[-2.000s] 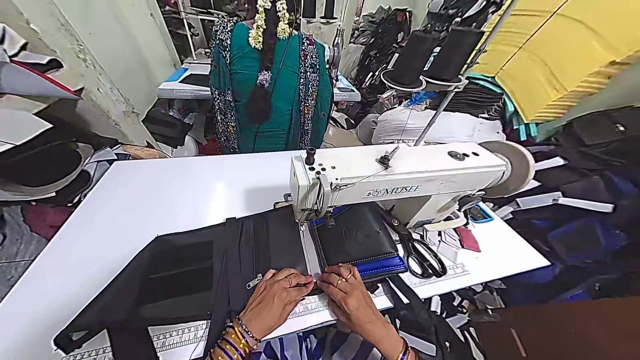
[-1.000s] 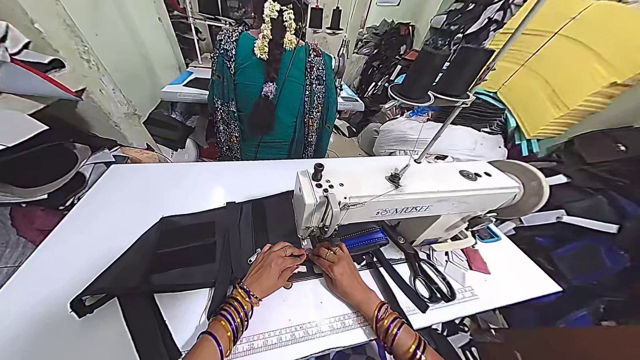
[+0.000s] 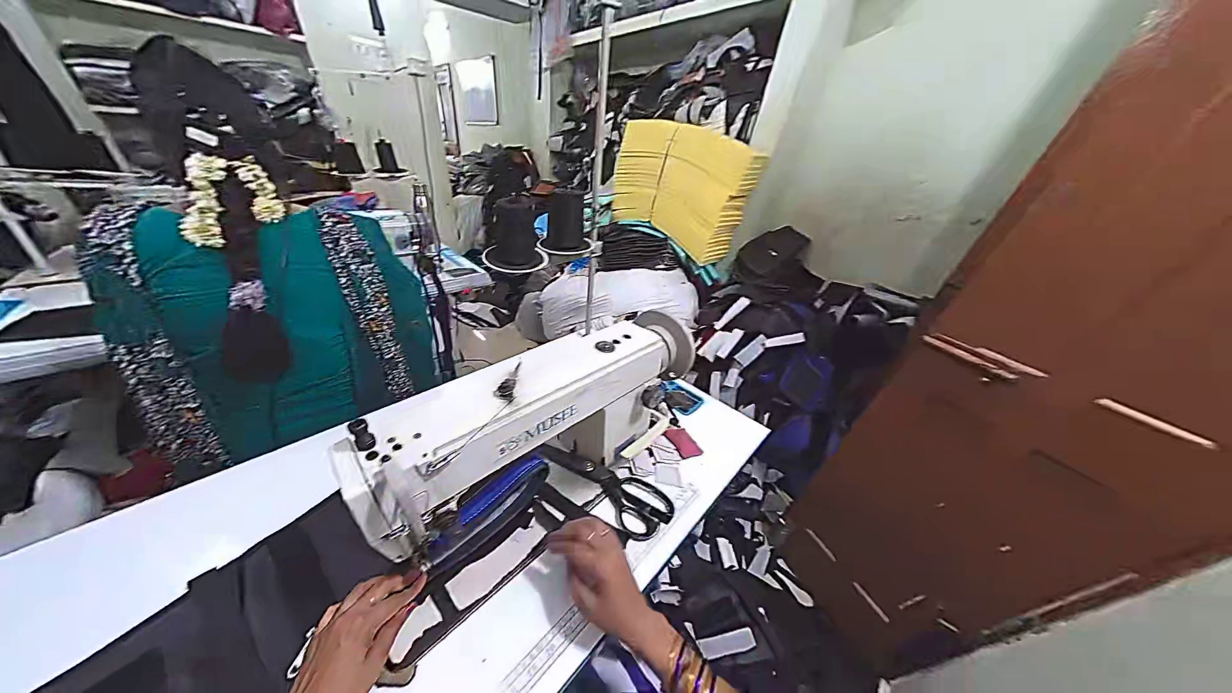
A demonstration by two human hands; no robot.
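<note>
A white sewing machine (image 3: pixel 520 423) stands on the white table, with black and blue fabric (image 3: pixel 496 496) under its arm. My left hand (image 3: pixel 361 626) rests on the black fabric (image 3: pixel 279 577) just below the needle area, fingertips close to the machine's head. My right hand (image 3: pixel 597 568) is raised over the right part of the work, fingers bent and slightly blurred; whether it pinches anything is unclear. Between my hands lies a pale strip (image 3: pixel 500 563) edged in black. Black-handled scissors (image 3: pixel 635 505) lie right of the machine's arm. The needle tip is hidden.
Ahead on the left sits a person in teal clothing (image 3: pixel 318 318). Black thread cones (image 3: pixel 568 221) stand behind the machine. Dark fabric and pale scraps (image 3: pixel 727 645) heap beside the table's right edge (image 3: pixel 717 486). A brown door (image 3: pixel 1059 404) stands at right; yellow sheets (image 3: pixel 683 188) are stacked behind.
My right hand has moved away from my left hand and the machine's head; both were together there a second ago. The view has swung to the right.
</note>
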